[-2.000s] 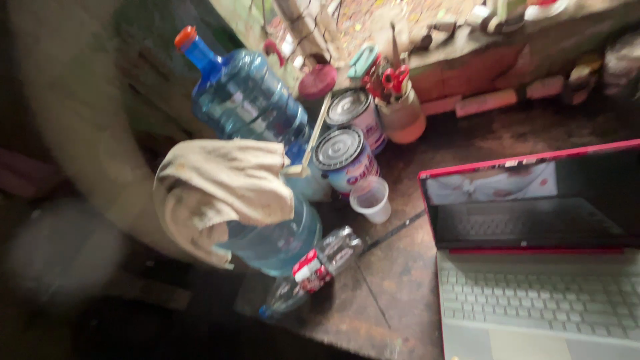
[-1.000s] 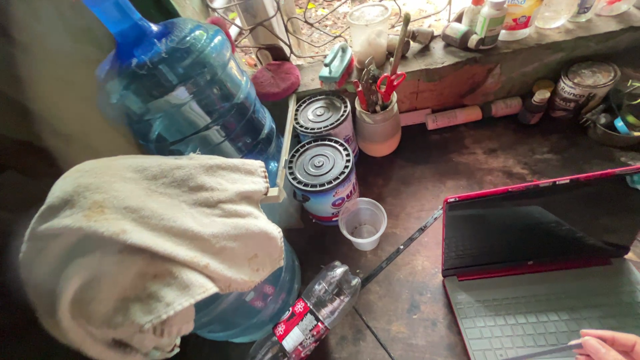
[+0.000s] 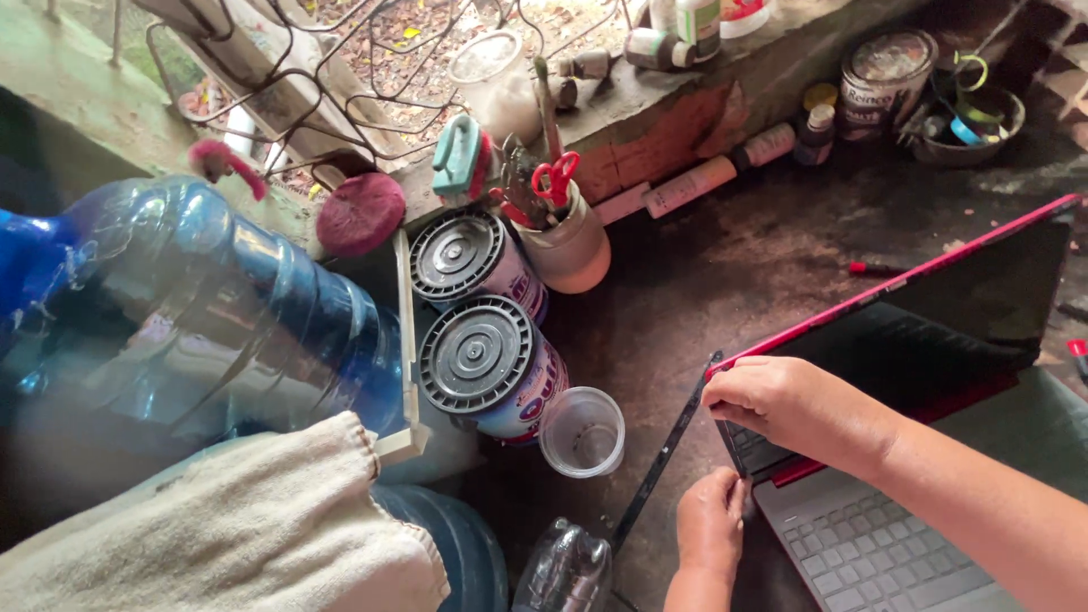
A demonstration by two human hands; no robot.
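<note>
A laptop (image 3: 892, 540) with a red-edged screen stands open at the right, its screen dark. My right hand (image 3: 799, 408) reaches in from the right and pinches the left edge of the screen near its upper corner. Below it, my left hand (image 3: 712, 520) has thumb and fingers closed on the lower part of that edge, near the hinge. A thin dark strip of the screen's bezel shows between the hands; whether it is loose cannot be told. Left of both hands, a long narrow black strip (image 3: 665, 455) lies slantwise. The fingertips are partly hidden.
Left of the laptop are a clear plastic cup (image 3: 582, 432), two lidded paint cans (image 3: 518, 399), a jar (image 3: 568, 246) with red scissors, and a plastic bottle (image 3: 563, 569). A large blue water jug (image 3: 221, 306) and a beige cloth (image 3: 246, 518) fill the left. Bottles and a paint tin (image 3: 884, 89) line the wall.
One second ago only part of one hand showed, at the lower right over the keyboard with a thin tool. Now both hands are at the screen's left edge.
</note>
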